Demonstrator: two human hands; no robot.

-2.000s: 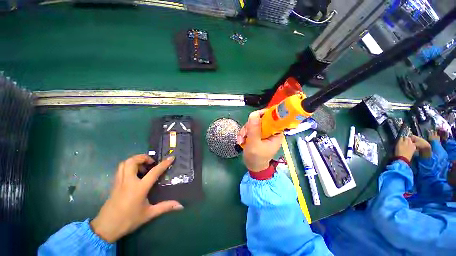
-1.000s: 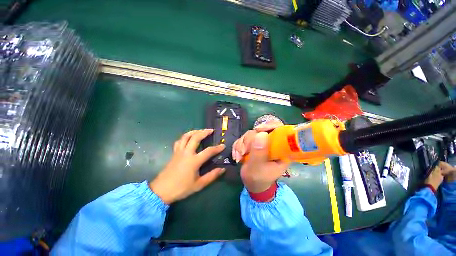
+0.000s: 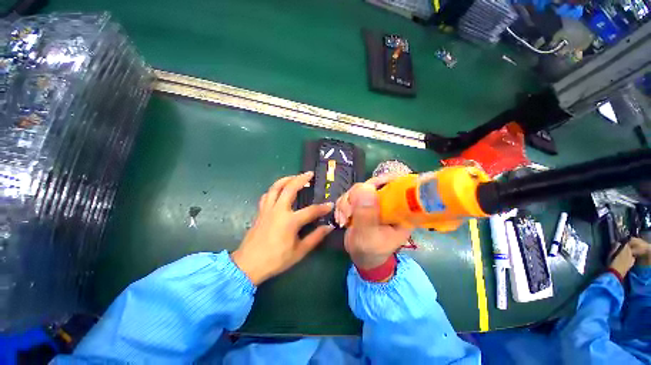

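Observation:
An open dark phone body (image 3: 335,171) lies on a flat black holding fixture (image 3: 358,160) in front of me. My left hand (image 3: 285,224) rests at the phone's left and lower side, fingers spread, with fingertips touching its edge. My right hand (image 3: 367,224) grips the orange electric screwdriver (image 3: 428,199), held nearly level, with its black sleeve running off right. The driver's tip is hidden by my fingers at the phone's lower right. The round speckled screw dish (image 3: 391,168) is partly hidden behind the driver.
A tall stack of clear blister trays (image 3: 64,171) stands at left. A pale rail (image 3: 285,108) crosses behind the phone. Another phone on a fixture (image 3: 397,63) lies farther back. A red pouch (image 3: 492,151) is by the metal post. A white tray (image 3: 530,260) is at right, near another person's hands (image 3: 628,255).
The view has shifted left, so the tray stack shows more. The screwdriver has come from beside the screw dish to the phone's lower end. My left hand has stayed at the phone.

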